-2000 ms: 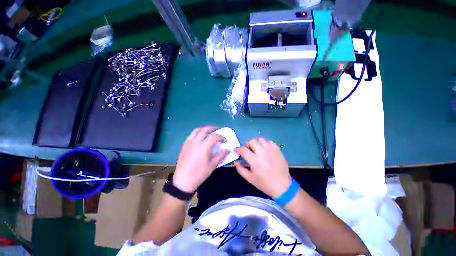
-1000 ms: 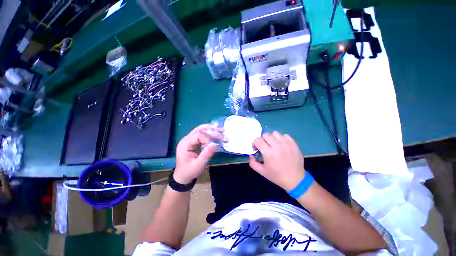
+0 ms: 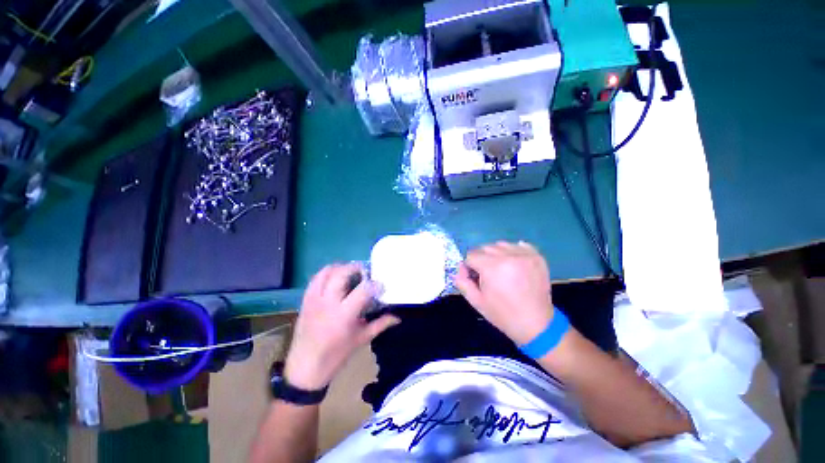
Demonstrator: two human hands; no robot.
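A white housing (image 3: 407, 269) lies at the bench's front edge, its plain white face up, with clear plastic film (image 3: 450, 253) around its right side. My right hand (image 3: 508, 288), with a blue wrist strap, pinches the film at the housing's right edge. My left hand (image 3: 336, 316), with a black wristband, is at the housing's left edge. Its thumb is spread away from its curled fingers. A bit of film shows by these fingers, but whether they grip it is unclear.
Behind stand a grey-white screw feeder (image 3: 497, 90), a green box (image 3: 592, 54) with cables and bagged housings (image 3: 387, 83). Black trays (image 3: 231, 258), one with a wire heap (image 3: 237, 158), lie left. A blue-purple bin (image 3: 163, 345) is at the front left, a white paper strip (image 3: 668, 190) right.
The housing has turned its plain face up and moved slightly left and toward me, with film now at its right. My left hand has moved down and its thumb has spread from its fingers.
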